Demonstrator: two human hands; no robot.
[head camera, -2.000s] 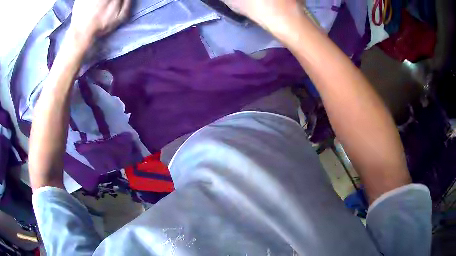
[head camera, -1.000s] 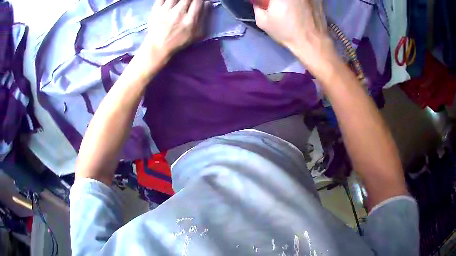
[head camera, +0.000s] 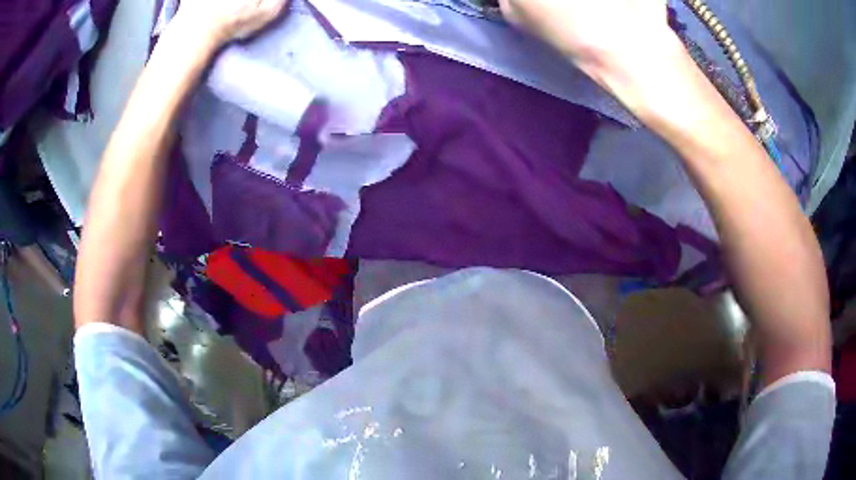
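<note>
A purple garment panel (head camera: 450, 178) lies over the near side of the pressing table, with pale lilac interfacing (head camera: 371, 159) showing at left, top and right. A purple rectangular patch (head camera: 272, 208) lies on its left part. My left hand (head camera: 236, 13) is at the top edge, on the cloth's far left part, its fingers partly cut off. My right hand (head camera: 573, 21) is at the top, closed and cut off by the edge. Only a dark sliver of the steam iron (head camera: 483, 7) shows beside it; its handle is out of view. A tan braided line (head camera: 727, 47) trails at right.
Bunched purple and pale pieces (head camera: 38, 56) lie at the upper left, apart from the panel. A red bundle (head camera: 272, 281) with a dark stripe and purple scraps are below the table edge. The pale table cover (head camera: 113, 103) shows at left.
The view has shifted. The cloth's left part shows more pale interfacing and lies differently. My left hand has moved farther left from my right. The iron has mostly left the picture.
</note>
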